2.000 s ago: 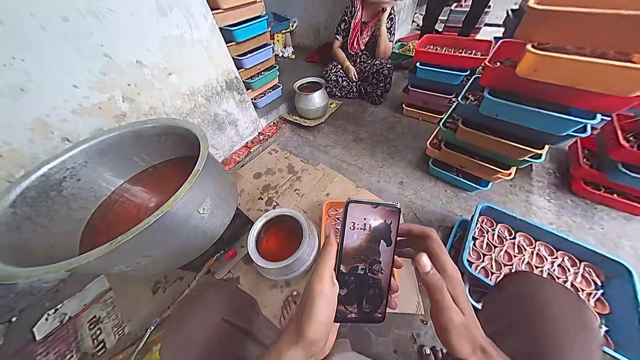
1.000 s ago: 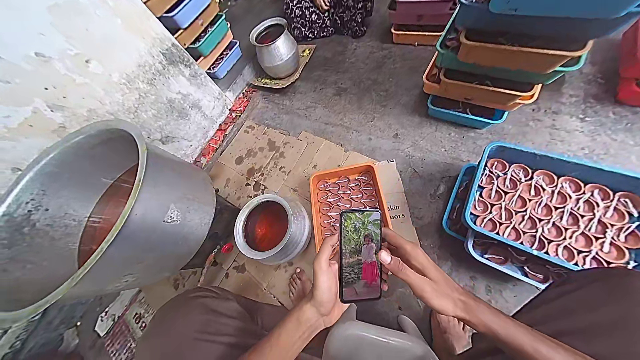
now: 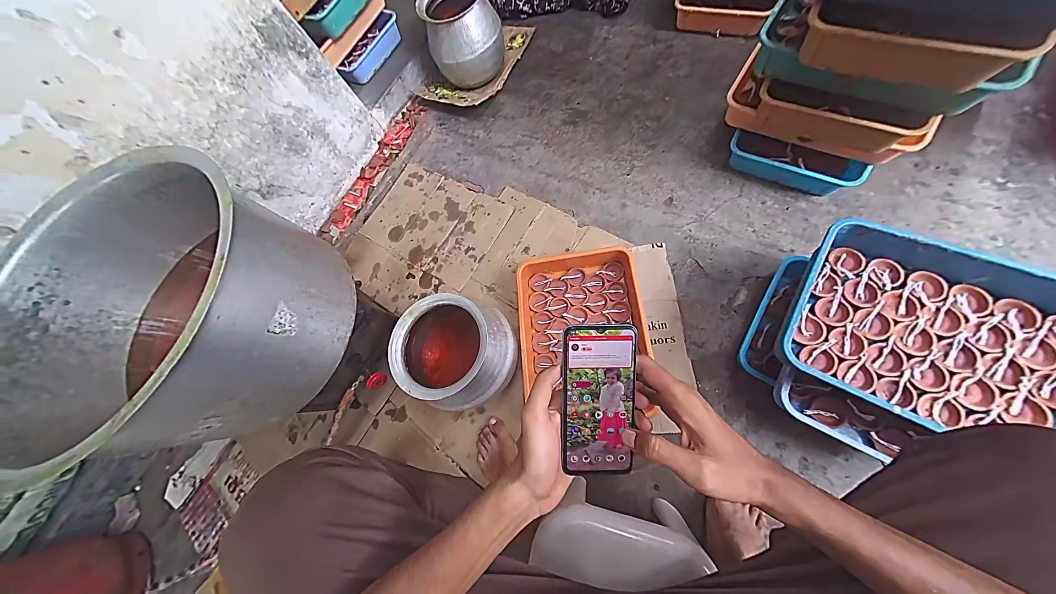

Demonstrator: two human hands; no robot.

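My left hand (image 3: 540, 450) grips a smartphone (image 3: 600, 400) from its left side; the lit screen shows app icons over a picture. At the phone's right edge is my right hand (image 3: 689, 429), its thumb over the lower screen and its fingers curled by the side. Behind the phone lies an orange tray (image 3: 525, 289) of small clay lamps with white wicks. Left of it stands a small metal pot (image 3: 499, 363) holding reddish liquid. A big metal vat (image 3: 285, 305) with similar liquid rises at the left. A grey plastic object (image 3: 615, 549) sits between my knees.
At right, a blue tray (image 3: 916, 412) of clay lamps rests on other trays. Stacked trays (image 3: 833, 124) stand farther back. Another metal pot (image 3: 468, 49) is on a board near the wall (image 3: 190, 91). Flattened cardboard (image 3: 470, 231) covers the floor beneath the orange tray.
The phone screen has gone from a lock picture with a clock to a garden picture, then to app icons with a banner on top. The view has tilted down.
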